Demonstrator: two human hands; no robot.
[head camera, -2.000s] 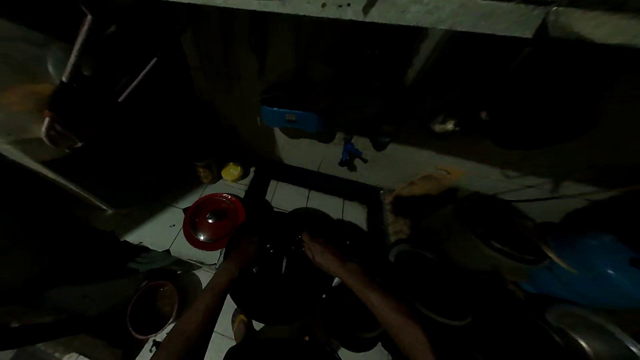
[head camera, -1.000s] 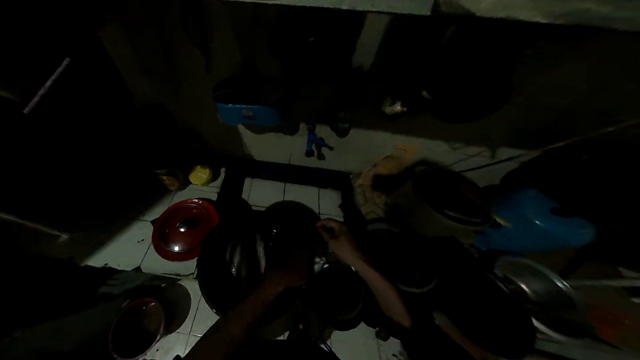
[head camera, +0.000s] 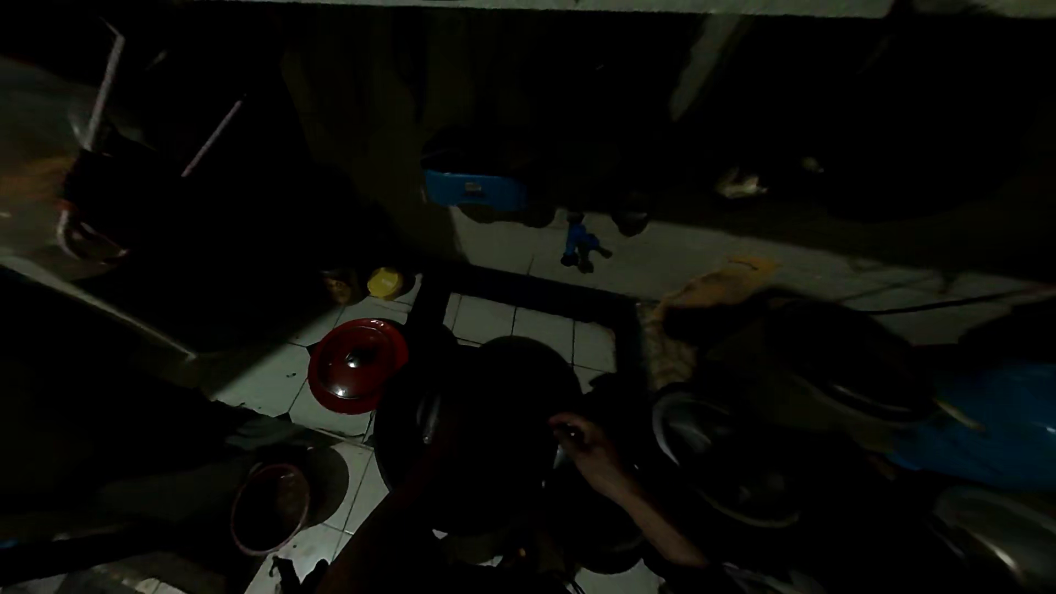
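Observation:
The scene is very dark. A large dark round vessel (head camera: 495, 429) lies between my forearms above white tiles. My right hand (head camera: 582, 445) is at its right edge with curled fingers; whether they grip the rim cannot be told. Deep shadow over the vessel's left part hides my left hand (head camera: 437, 454), and only the forearm is faintly visible. Left of the vessel rests a red round lid (head camera: 359, 365) with a dark knob. Another dark round vessel (head camera: 594, 528) sits just below my right hand.
A yellow cup (head camera: 385, 283) stands behind the lid, a round tub (head camera: 271, 508) at lower left. A blue container (head camera: 474, 190) and a blue tap-like object (head camera: 581, 244) are further back. On the right are a metal basin (head camera: 726, 462), a blue plastic item (head camera: 990, 429) and a pale cloth (head camera: 672, 338).
My right hand has stayed near the dark vessel's right side. My left hand, partly visible two seconds ago, is now lost in shadow. The view has shifted about.

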